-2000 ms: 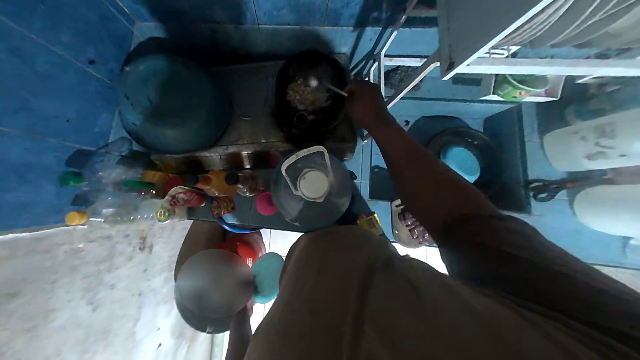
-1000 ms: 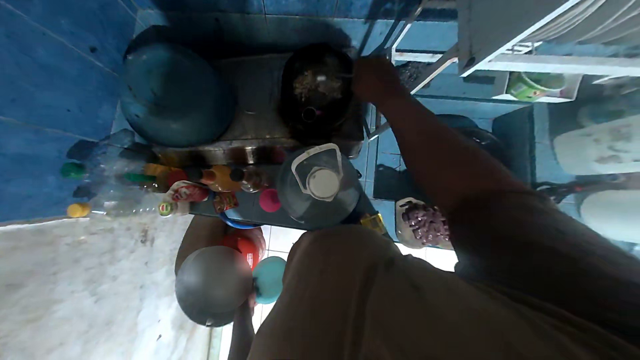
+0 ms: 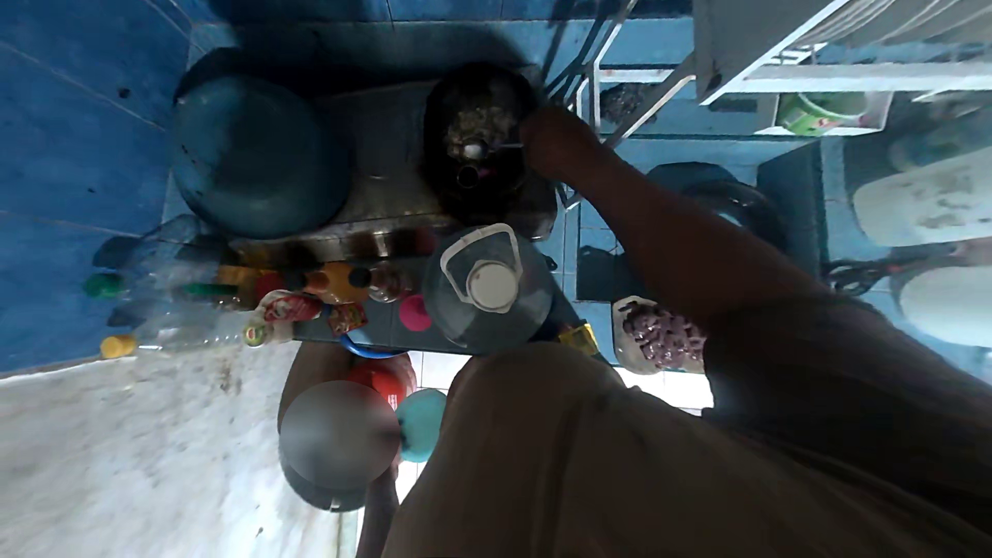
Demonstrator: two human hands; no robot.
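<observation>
My right hand (image 3: 559,143) is closed on the handle of a metal ladle (image 3: 477,149) at the right rim of a dark pan (image 3: 446,182). Pale chopped food (image 3: 480,128) lies in the pan around the ladle's bowl. The pan sits on the right part of a metal stove (image 3: 376,139), and a large blue-green basin (image 3: 256,155) is on the stove's left part. Below the pan stands a clear plastic jug with a white lid and handle (image 3: 493,287). My left hand is out of view.
Plastic bottles (image 3: 186,333) and condiment containers (image 3: 337,283) line the counter below the stove. A tray of dark reddish pieces (image 3: 663,337) is at the right. Overhead is a white rack (image 3: 814,77). Another person's leg (image 3: 310,368) shows below the counter.
My right hand stays at the pan's right side with the ladle. The ladle's bowl now shows lower in the pan, among the food, than in the earlier frames.
</observation>
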